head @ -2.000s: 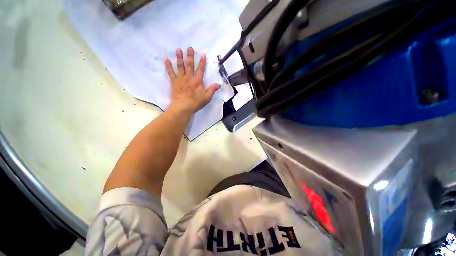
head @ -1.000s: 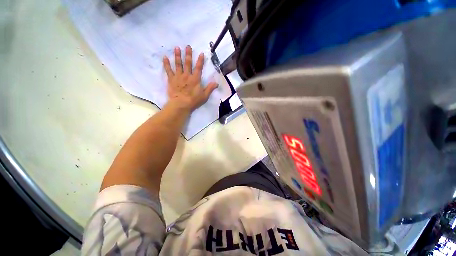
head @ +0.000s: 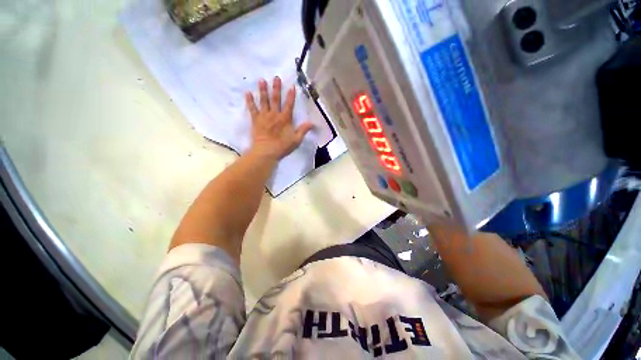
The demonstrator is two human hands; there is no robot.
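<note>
My left hand (head: 274, 130) lies flat on the white paper marker (head: 204, 84), fingers spread, holding nothing. The marker lies on the dark fabric plies, whose thin black edge shows. The cutting machine (head: 520, 126) fills the upper right; its silver control box (head: 372, 130) shows red digits 5000. A narrow metal part (head: 304, 81) of the machine stands at the cut edge beside my left fingers. The blade itself cannot be made out. My right forearm reaches up behind the control box, and my right hand is hidden there.
A gold-brown cutting weight (head: 211, 14) rests on the marker at the top. The cream table (head: 105, 183) curves round at left to a metal rail (head: 53, 242). Dark, scrap-littered floor (head: 415, 246) shows below the machine. A black cable runs beside the control box.
The machine has turned, and its control box has moved left and up in view. Its grey base plate has gone from sight. My right forearm has appeared. My left hand stays flat on the marker.
</note>
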